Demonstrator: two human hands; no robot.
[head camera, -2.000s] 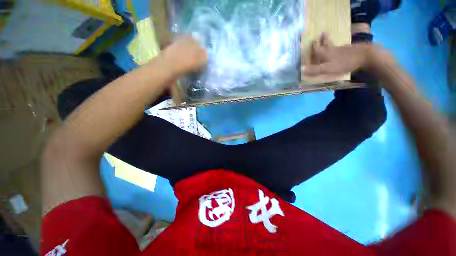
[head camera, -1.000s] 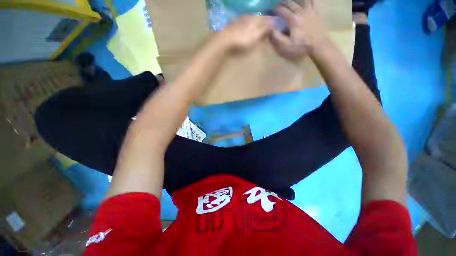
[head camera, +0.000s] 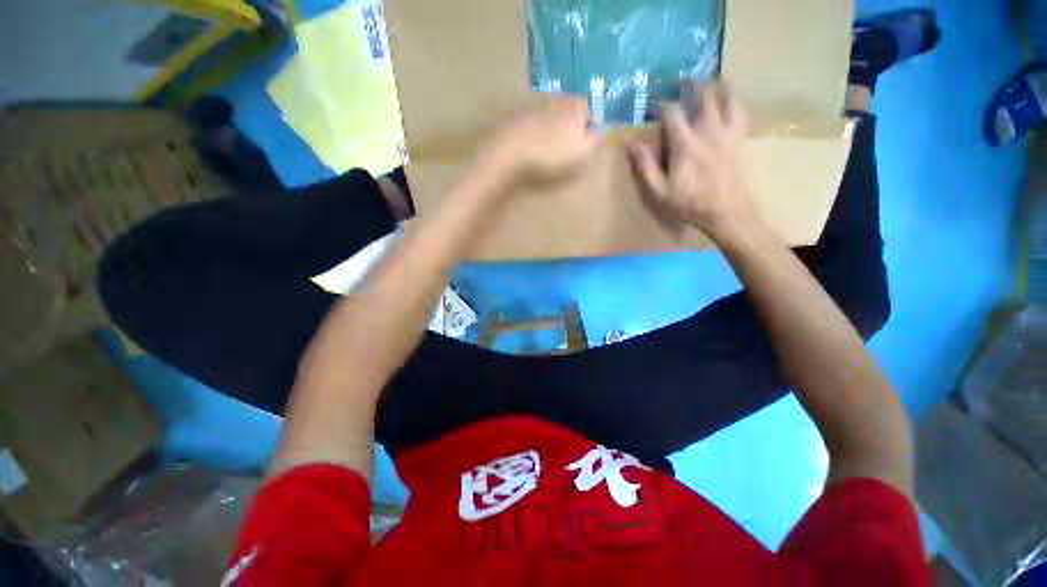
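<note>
A brown shipping carton (head camera: 781, 184) lies between the wearer's legs at the top of the view. Its left, right and near flaps lie folded inward. Between them green product boxes (head camera: 626, 40) with white print show under clear film. My left hand (head camera: 551, 143) is blurred, its fingers curled at the near flap's edge; whether it holds anything is unclear. My right hand (head camera: 695, 149) rests on the near flap with fingers apart, fingertips at the edge of the opening, and holds nothing visible.
Yellow sheets (head camera: 333, 98) lie left of the carton. A low wooden stool (head camera: 534, 330) and white label sheets (head camera: 454, 312) are on the blue floor. Printed cartons (head camera: 86, 184) stand at left, grey plastic bags (head camera: 987, 459) at right. A blue shoe (head camera: 1020, 106) is at upper right.
Two seconds ago the film was exposed; now the near flap covers its near part. Since one second ago, my hands have moved slightly down, and more of the green boxes shows.
</note>
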